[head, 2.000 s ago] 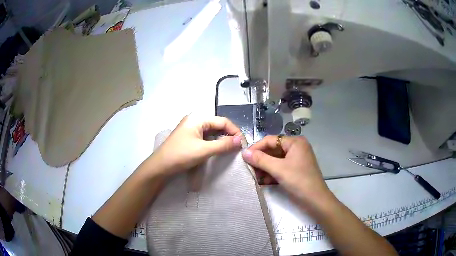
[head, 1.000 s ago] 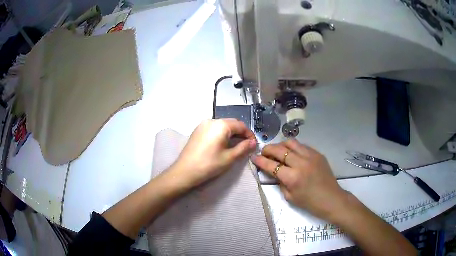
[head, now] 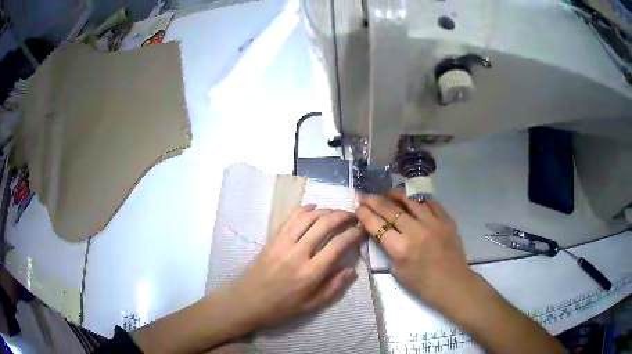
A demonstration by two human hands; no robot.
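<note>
The garment piece [head: 239, 207] lies pale striped side up in front of the machine, its top edge near the needle plate [head: 322, 171]. A tan strip [head: 287, 197] shows near its top. My left hand [head: 308, 259] lies flat on the cloth with bent fingers. My right hand [head: 409, 242], with two rings, presses the cloth's right edge just below the presser foot [head: 359, 166]. The fingertips of both hands nearly meet there. Whether the cloth edge is under the foot cannot be told.
The white sewing machine [head: 388, 76] stands ahead and right, its tension dial [head: 418, 169] close above my right hand. Stacked tan panels [head: 104, 131] lie left. A phone [head: 551, 169], thread snips [head: 521, 240] and a dark-handled tool [head: 592, 272] lie right.
My left hand has moved down and flattened onto the cloth from a pinch at its top edge. The tan strip, covered one second ago, shows again. My right hand's fingers have spread over the edge.
</note>
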